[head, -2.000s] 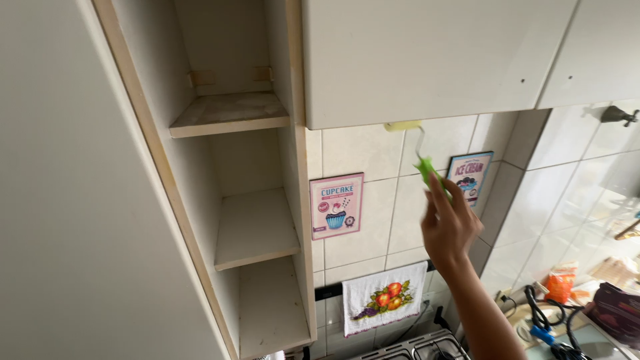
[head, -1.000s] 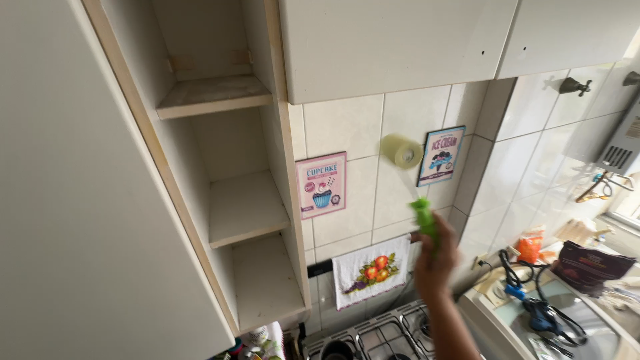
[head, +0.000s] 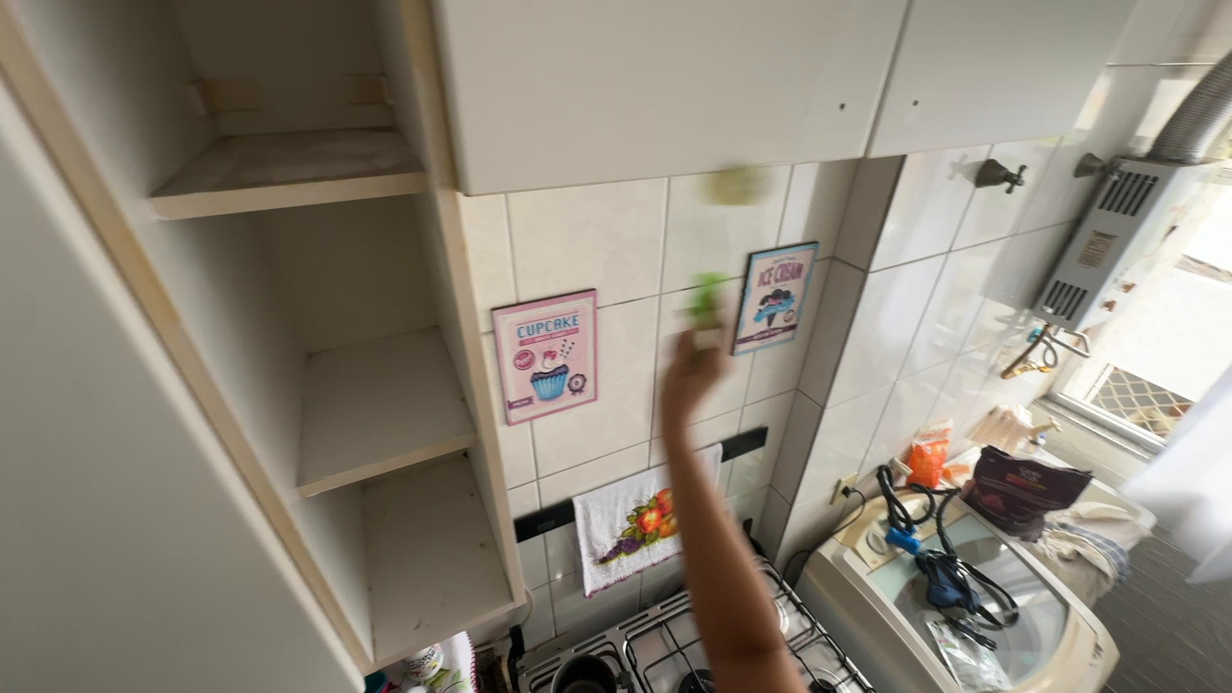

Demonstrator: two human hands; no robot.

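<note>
My right hand (head: 695, 364), blurred by motion, is closed around the green handle of a small paint roller (head: 733, 185). The pale yellow roller head is up near the bottom edge of a white wall cabinet (head: 664, 87), in front of the tiles; whether it touches anything cannot be told. A cupcake sign (head: 547, 356) hangs to the left of the hand and an ice cream sign (head: 776, 296) just to its right. Behind my forearm hangs a fruit-print towel (head: 630, 529). My left hand is not in view.
A tall open shelf unit (head: 385, 414) stands at left beside a white panel. Below is a gas stove (head: 664, 635) with a dark pot (head: 583, 674). At right are a washing machine (head: 857, 587) with cables and bags on it, a valve (head: 1001, 175) and a water heater (head: 1097, 241).
The roller has moved from the cabinet's lower edge down in front of the tiles, then back up toward that edge. It stays in my right hand.
</note>
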